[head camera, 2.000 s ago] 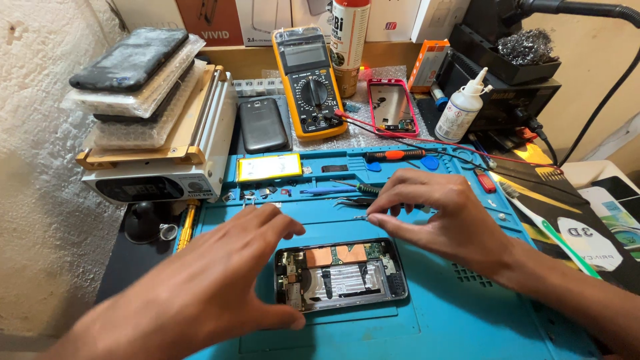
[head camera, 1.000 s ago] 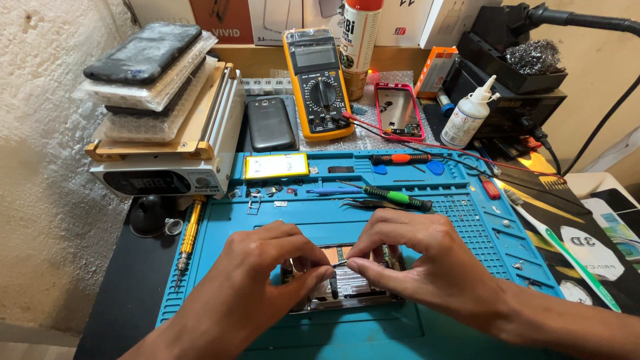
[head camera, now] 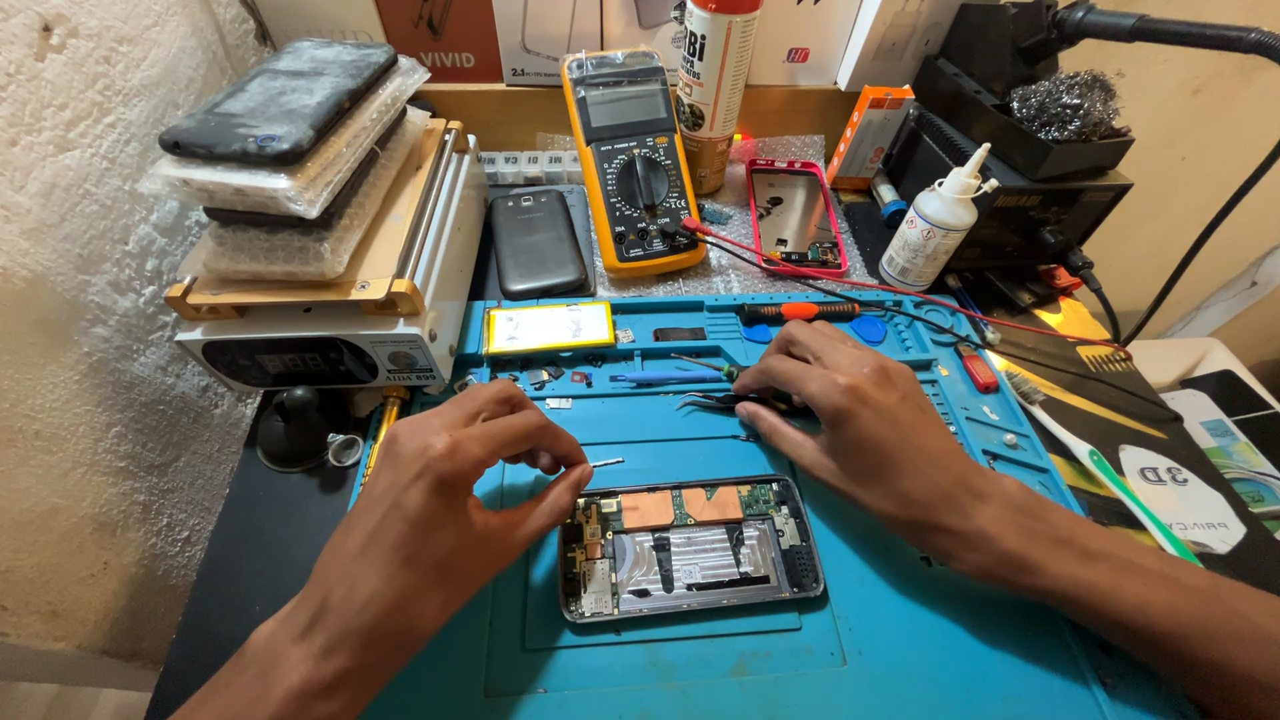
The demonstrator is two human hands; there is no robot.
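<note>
An opened smartphone (head camera: pixel 692 550) lies on a blue silicone repair mat (head camera: pixel 740 660), its circuit board, copper-coloured pads and bare metal battery bay showing. My left hand (head camera: pixel 450 480) pinches a small thin metallic strip (head camera: pixel 606 462) just above the phone's upper left corner. Beyond the phone, my right hand (head camera: pixel 850 410) reaches over black tweezers (head camera: pixel 705 402) and a green-handled screwdriver (head camera: pixel 727 371), whose handle it mostly hides; whether it grips either is unclear. A blue pry tool (head camera: pixel 665 378) lies beside them. Small parts (head camera: pixel 545 376) and a yellow-edged battery (head camera: pixel 549 328) sit in the mat's trays.
Behind the mat stand a yellow multimeter (head camera: pixel 636 165) with trailing leads, a dark phone back (head camera: pixel 538 243), a pink-framed shell (head camera: pixel 797 217) and a white bottle (head camera: pixel 932 225). Phones are stacked on a white heating machine (head camera: pixel 310 350) at left. A toothbrush (head camera: pixel 1110 470) lies at right.
My hands were together over the phone one second ago. Now they are apart, the left holding the strip by the phone's upper left corner, the right at the tools beyond it.
</note>
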